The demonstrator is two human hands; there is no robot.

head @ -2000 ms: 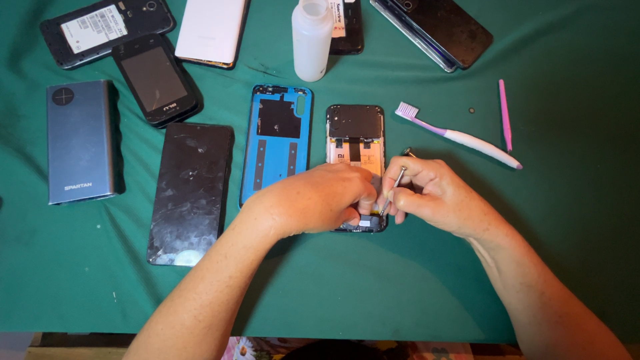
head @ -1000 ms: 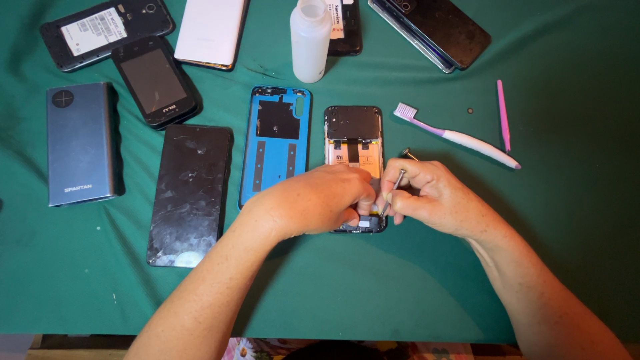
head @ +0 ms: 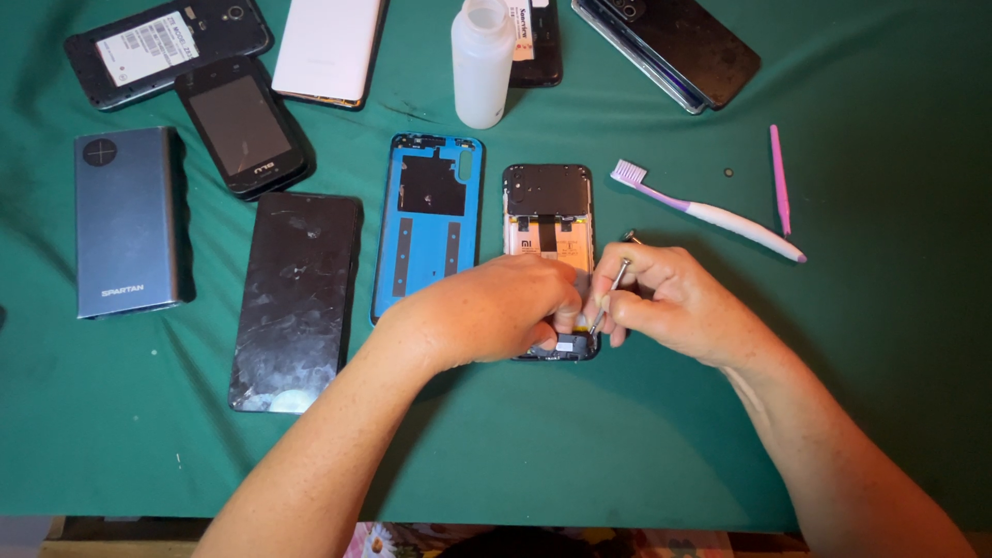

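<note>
An opened smartphone (head: pixel 546 190) lies on the green cloth with its battery and inner parts showing. My left hand (head: pixel 496 310) rests over its lower left part, fingers bent down onto it; whether they grip anything is hidden. Between the thumb and fingers of my right hand (head: pixel 666 298) is a thin metal screwdriver (head: pixel 620 277), tilted, its tip at the phone's lower right corner. A second metal tool (head: pixel 632 236) shows partly behind the right hand. Left of the phone lies a blue back cover (head: pixel 426 256), inner side up, partly behind my left hand.
A dark phone (head: pixel 294 302), a power bank (head: pixel 128 221) and a small phone (head: pixel 242 128) lie left. Beyond stand a white plastic bottle (head: pixel 482 74) and several more phones. A toothbrush (head: pixel 721 217), a pink stick-like tool (head: pixel 780 182) and a small round piece (head: pixel 728 172) lie right.
</note>
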